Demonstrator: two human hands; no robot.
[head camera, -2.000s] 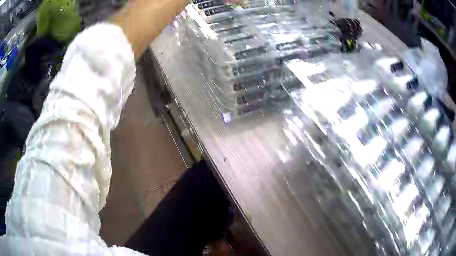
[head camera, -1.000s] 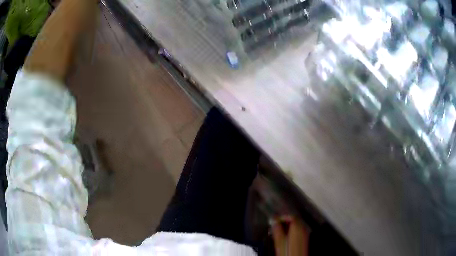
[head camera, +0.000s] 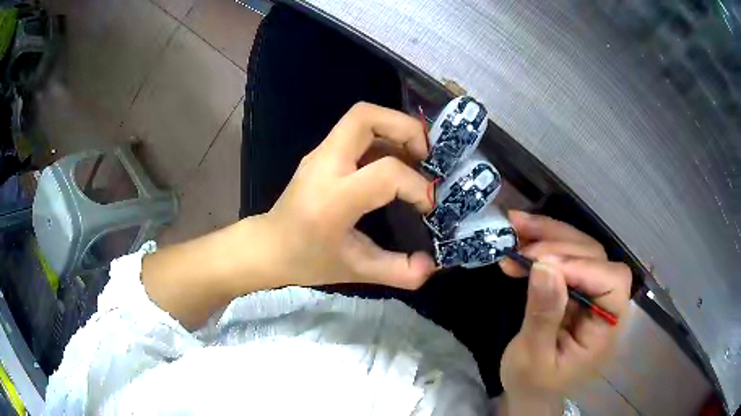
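Note:
My left hand (head camera: 341, 195) holds three white electronic units fanned out above my dark-clad lap, their oval circuit boards facing up. The top unit (head camera: 457, 134), the middle unit (head camera: 465, 197) and the lowest unit (head camera: 478, 245) lie close together. Thin red wires (head camera: 431, 191) stick out near my left fingertips. My right hand (head camera: 569, 301) grips a thin black pen-like tool (head camera: 561, 283) with a red end. Its tip is at the right end of the lowest unit's board. My right fingers are also beside that unit.
The long grey bench (head camera: 561, 89) with a dark edge runs diagonally at the upper right. Blurred clear trays (head camera: 699, 41) lie at the far top right. A pale plastic stool (head camera: 69, 211) stands on the tiled floor at the left.
My left arm has come down from the upper left, and the left hand now holds three units. My right hand has come up from the lower edge with the tool. The view has shifted toward my lap.

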